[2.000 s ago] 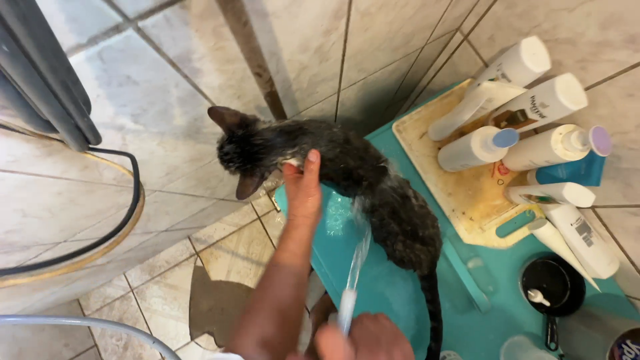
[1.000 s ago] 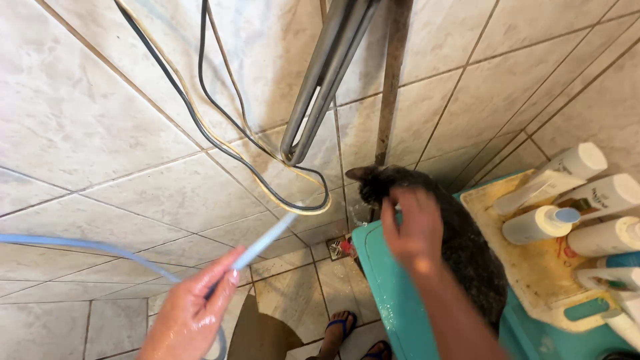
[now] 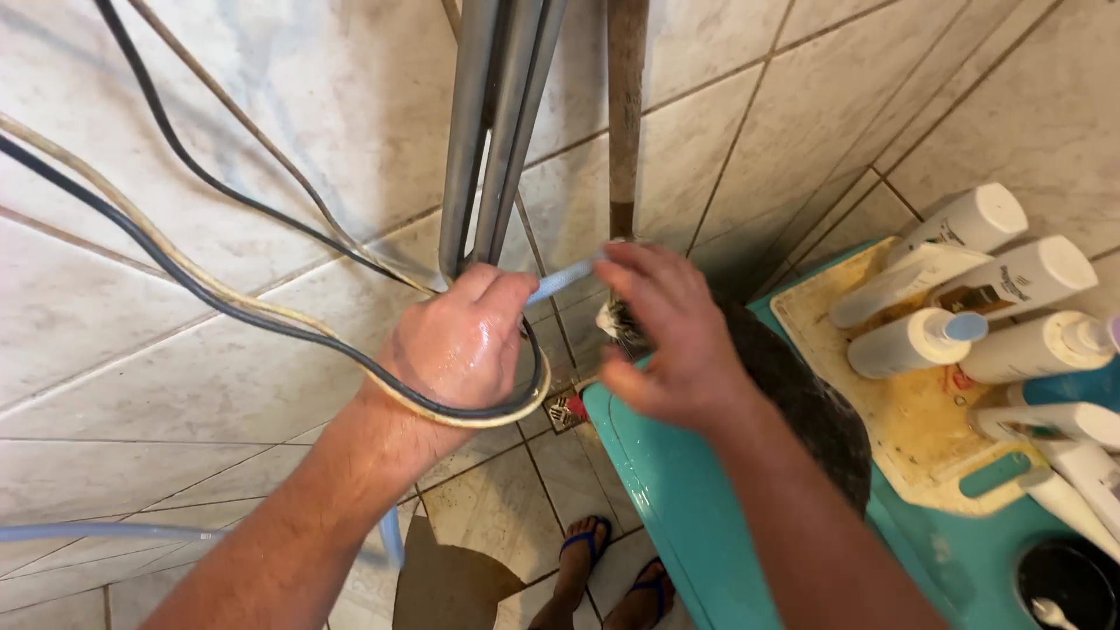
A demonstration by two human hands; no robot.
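My left hand (image 3: 459, 346) is closed around a light blue hose (image 3: 564, 280), whose end points toward the cat's head. A dark, wet cat (image 3: 809, 407) stands on a teal table (image 3: 691, 507), partly covered by my right hand and forearm. Its whitish muzzle (image 3: 612, 322) shows just left of my right fingers. My right hand (image 3: 665, 328) is spread over the cat's head, thumb apart from the fingers, beside the hose end. Whether it touches the head cannot be told.
A stained cutting board (image 3: 910, 411) holds several bottles (image 3: 914, 343). A black pan (image 3: 1072, 577) lies near them. Looped cables (image 3: 289, 319) hang across my left wrist, near grey metal bars (image 3: 499, 131). Feet in blue flip-flops (image 3: 586, 542) stand on the tiled floor.
The hose in my left hand has moved right, up to the cat's head. Two seconds ago a hand supported the cat's neck while water ran on its body. The view has shifted.
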